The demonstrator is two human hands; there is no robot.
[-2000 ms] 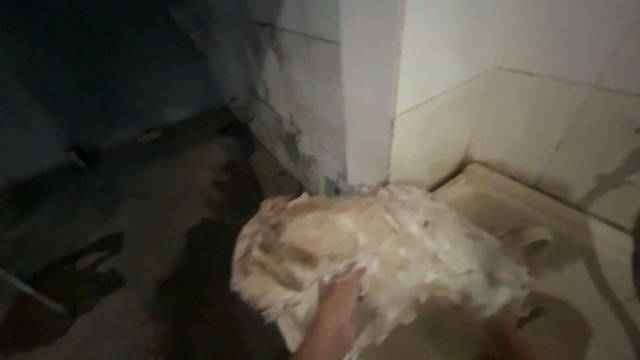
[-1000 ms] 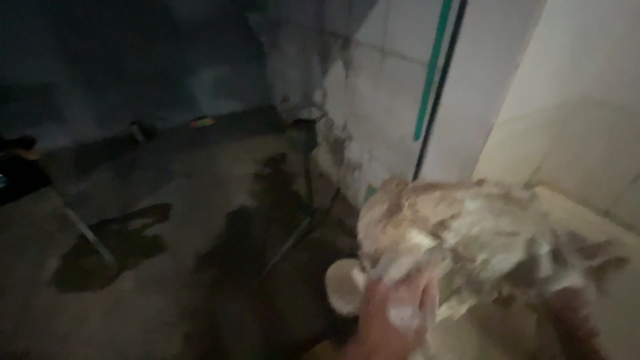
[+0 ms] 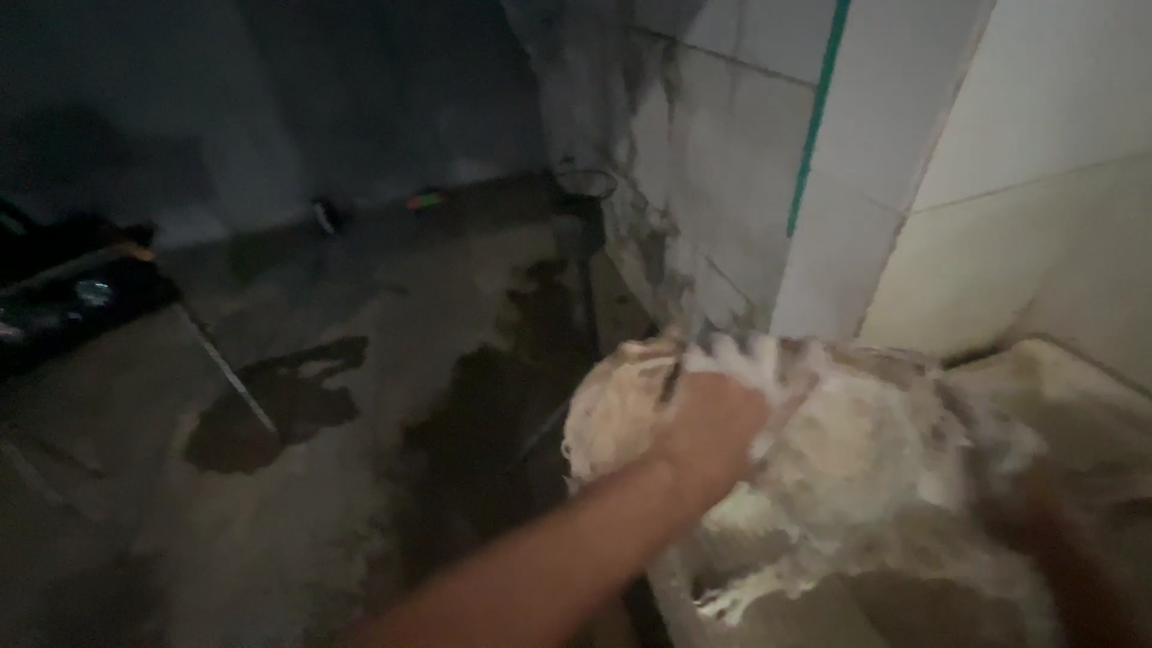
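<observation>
A crumpled, pale, wet cloth (image 3: 837, 441) with soapy foam on it lies over the edge of a light-coloured ledge or basin (image 3: 1071, 387) at the lower right. My left hand (image 3: 720, 405) reaches in from the bottom and presses on the cloth's left part, foam around its fingers; whether the fingers grip the fabric is not clear. At the cloth's right side is my right hand (image 3: 1017, 486), dark and blurred, its fingers hard to make out.
Pale wall tiles (image 3: 1035, 180) rise behind the ledge, with a green strip (image 3: 817, 117) on the wall corner. A dim floor with wet patches (image 3: 279, 405) spreads to the left. A thin metal leg (image 3: 225, 364) supports a dark object (image 3: 81, 297) at the left edge.
My left hand has moved from the cloth's near lower edge up onto its upper left part. The cloth's folds have changed shape. The view has turned left.
</observation>
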